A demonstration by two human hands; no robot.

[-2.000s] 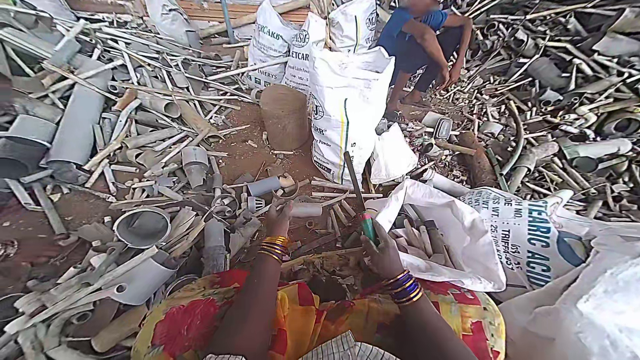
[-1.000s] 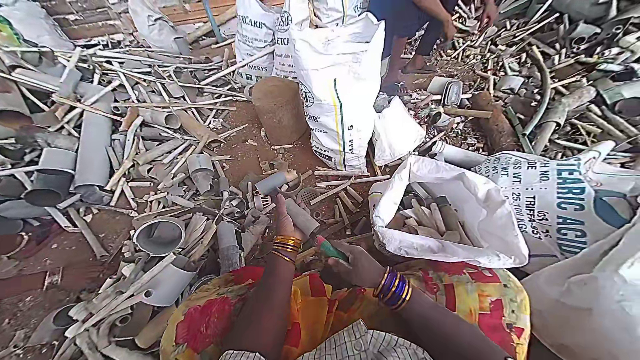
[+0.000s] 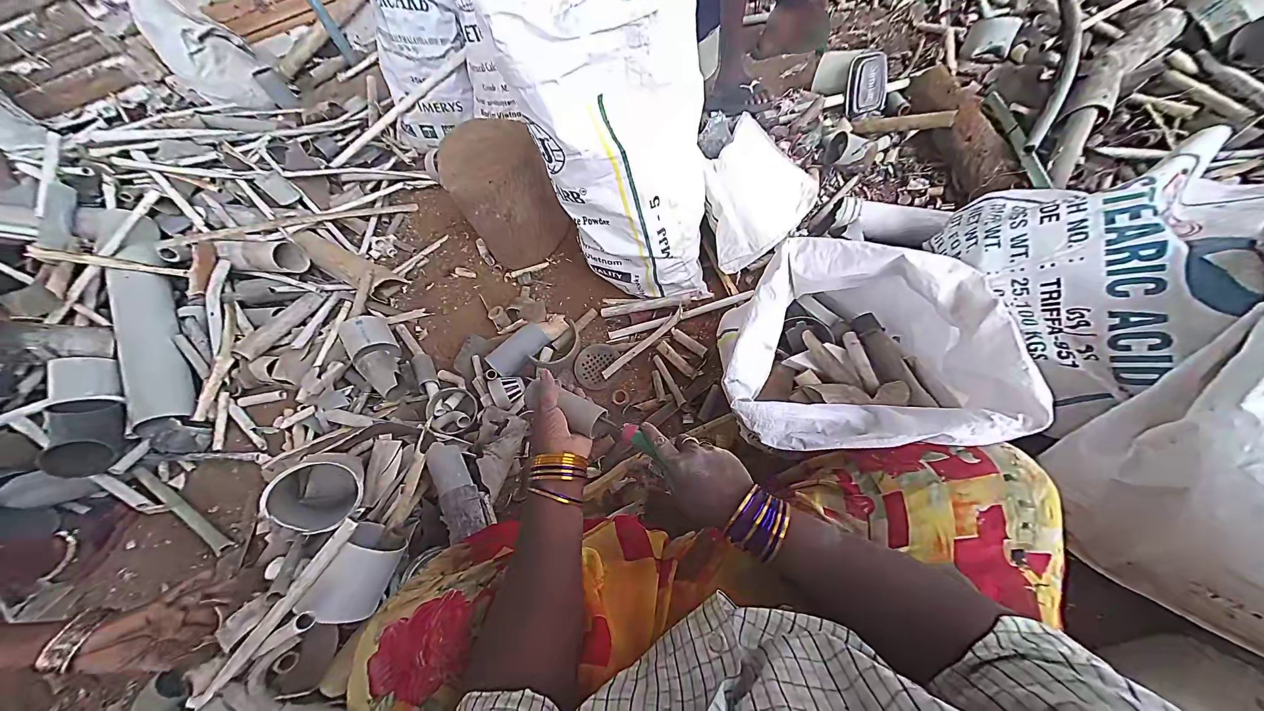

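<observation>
Near the centre, my left hand holds a short grey plastic pipe piece, its fingers around the far side. My right hand is closed on the green handle of a tool; its dark end points at the pipe piece's near opening, and whether they touch I cannot tell. Just beyond the left hand lie another grey pipe piece and a round perforated grate. To the right of my right hand stands an open white woven sack with pipe scraps in it.
Heaps of broken pipes cover the left side. A tall white sack and a brown cylindrical piece stand ahead. A printed sack lies at right. Another person's hand is at lower left; a person's foot shows at the top.
My right hand has brought the tool, raised upright two seconds ago, down to the pipe piece in my left hand. Another person's hand has come into view at lower left. The view has shifted.
</observation>
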